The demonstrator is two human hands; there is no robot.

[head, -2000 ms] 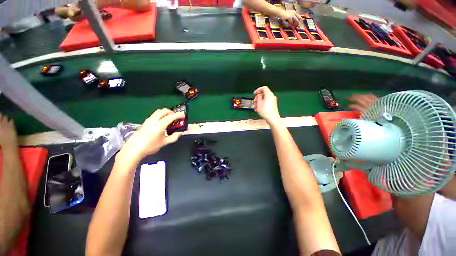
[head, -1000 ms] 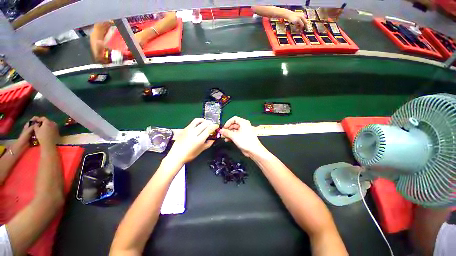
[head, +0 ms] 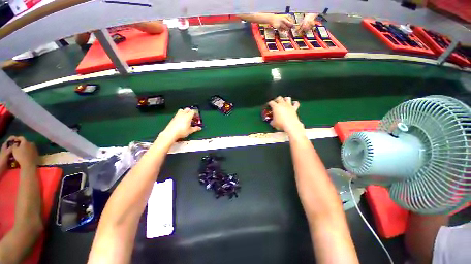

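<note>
My left hand (head: 181, 124) is over the near side of the green conveyor belt (head: 248, 82), with its fingers on a phone unit (head: 196, 117) that shows at its right side. My right hand (head: 284, 113) is on the belt farther right, with its fingers around another phone unit (head: 267, 112), mostly hidden under the hand. A third phone unit (head: 222, 104) lies on the belt between my hands. A loose pile of small black parts (head: 219, 178) lies on the dark bench mat in front of me.
A white-screened smartphone (head: 160, 209) lies by my left forearm. Left are a blue parts box (head: 80, 209), a clear bag (head: 111, 167) and a slanting post (head: 46, 116). A pale blue-green fan (head: 382, 149) stands right. More units (head: 151, 102) are on the belt; neighbours' arms show left and opposite.
My hands have parted from the unit they held together above the belt's edge. The left moved left, the right moved right and farther out onto the belt.
</note>
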